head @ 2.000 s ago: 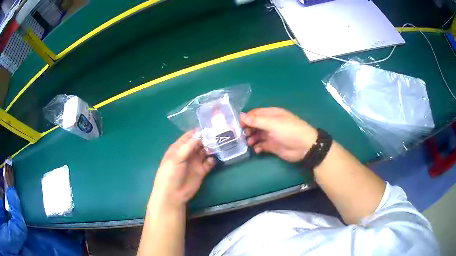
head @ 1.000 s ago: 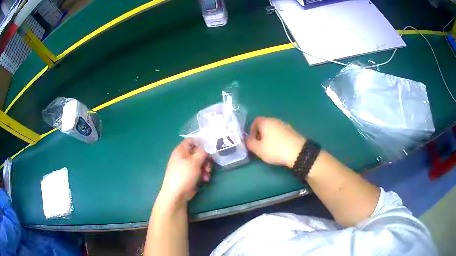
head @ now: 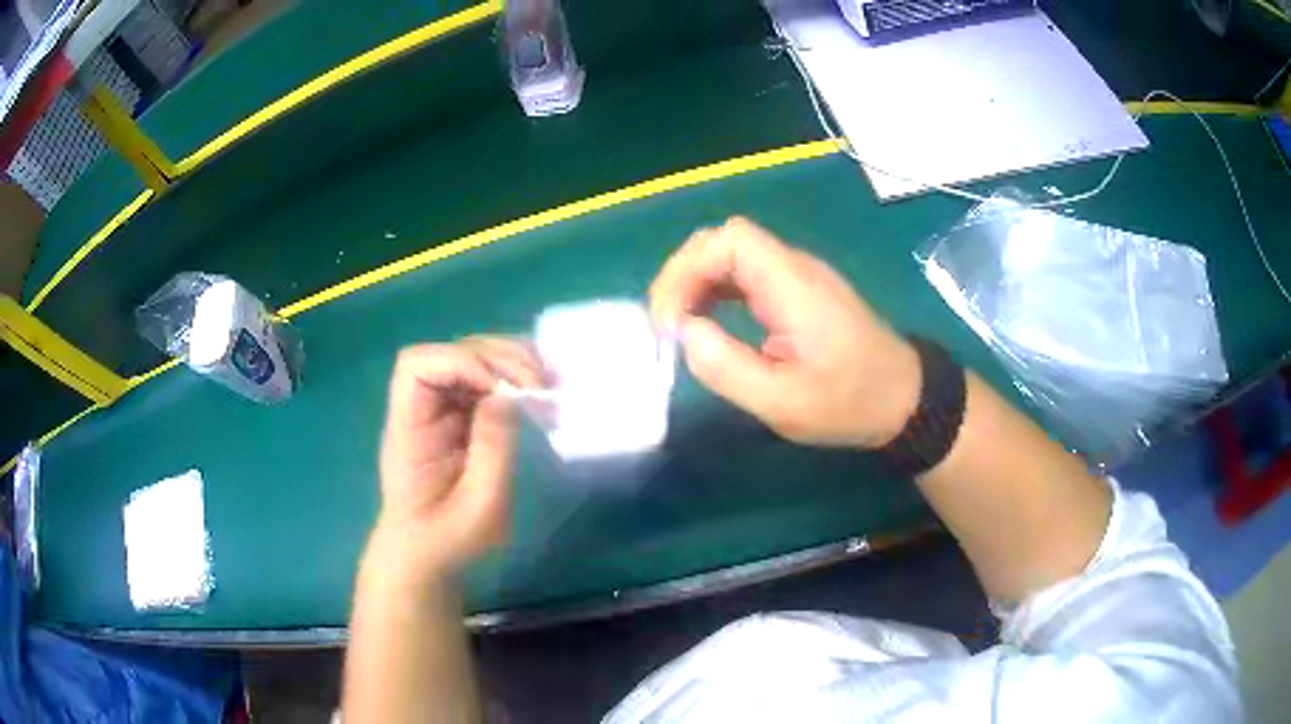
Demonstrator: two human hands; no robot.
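Note:
A product pack (head: 606, 379) is between my hands above the green bench, blurred, with a plain white face showing. Clear film of the poly bag is faintly visible at its left side and below it. My left hand (head: 456, 431) is at the pack's left edge, thumb and fingers pinched on the film. My right hand (head: 793, 340) is at the pack's upper right corner, with thumb and index finger closed on its edge or film; blur hides which.
A bagged pack (head: 244, 340) and a small white stack (head: 167, 540) lie at left. Empty poly bags (head: 1097, 304) lie at right, below a white board (head: 977, 106) with a cable. Another pack (head: 541, 64) is on the conveyor. A blue sleeve (head: 85, 665) shows at lower left.
The pack in my hands now shows a plain white face instead of its clear side with the dark block. My right hand has moved up. The pack on the conveyor has moved left.

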